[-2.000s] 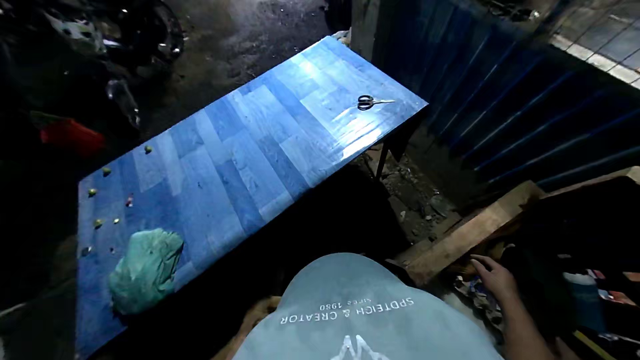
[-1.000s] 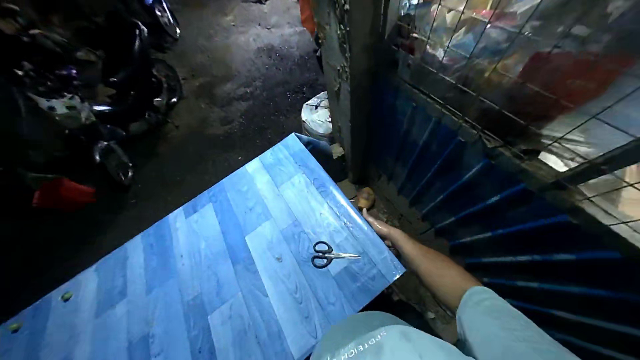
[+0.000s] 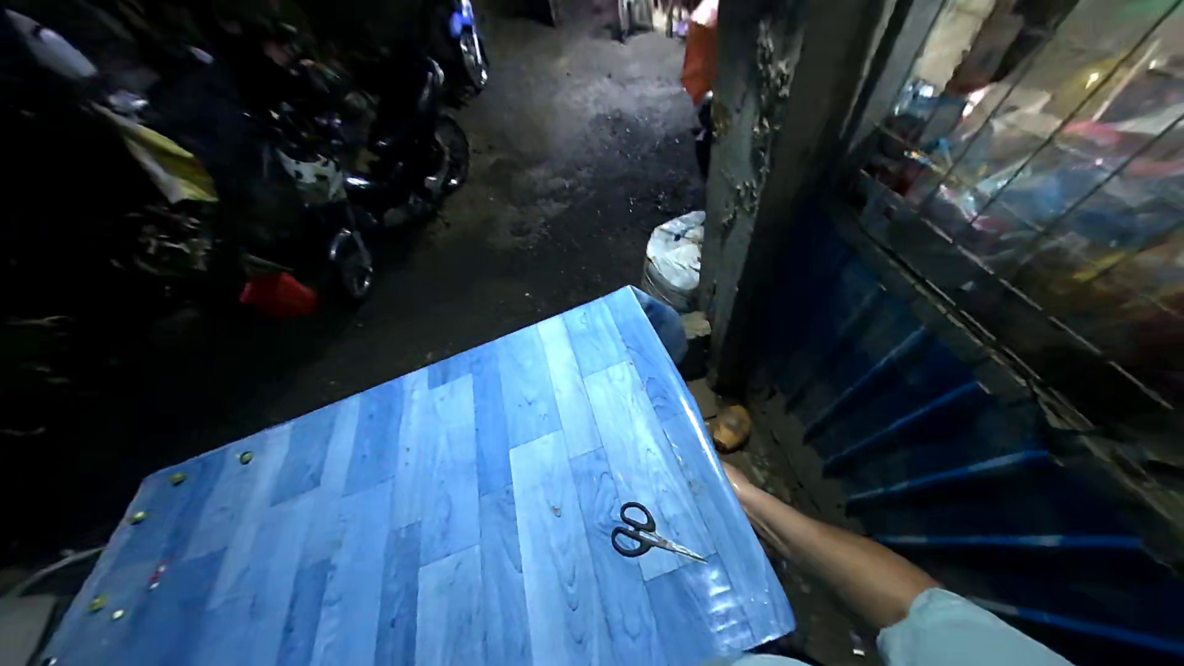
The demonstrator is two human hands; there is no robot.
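A pair of scissors with black handles [image 3: 652, 536] lies on the blue wood-patterned cover [image 3: 546, 453] of a table. My right hand [image 3: 737, 483] is at the table's right side, mostly hidden behind the cover's edge; its fingers cannot be seen. The forearm reaches in from the lower right, in a light sleeve. Small greenish round things [image 3: 245, 457] and a small red and white thing [image 3: 156, 575] are scattered at the table's left end. My left hand is not in view.
Motorcycles [image 3: 407, 176] and a red container [image 3: 279, 294] stand beyond the table. Past its far corner are a white sack [image 3: 676, 250] and a concrete pillar [image 3: 754, 166]. A brownish round thing [image 3: 731, 427] lies on the ground near a blue corrugated metal wall [image 3: 934, 462] with wire grating above.
My right hand has gone from the wooden beam at the lower right to the table's right edge. The view has swung strongly, and the green plastic bag is out of it.
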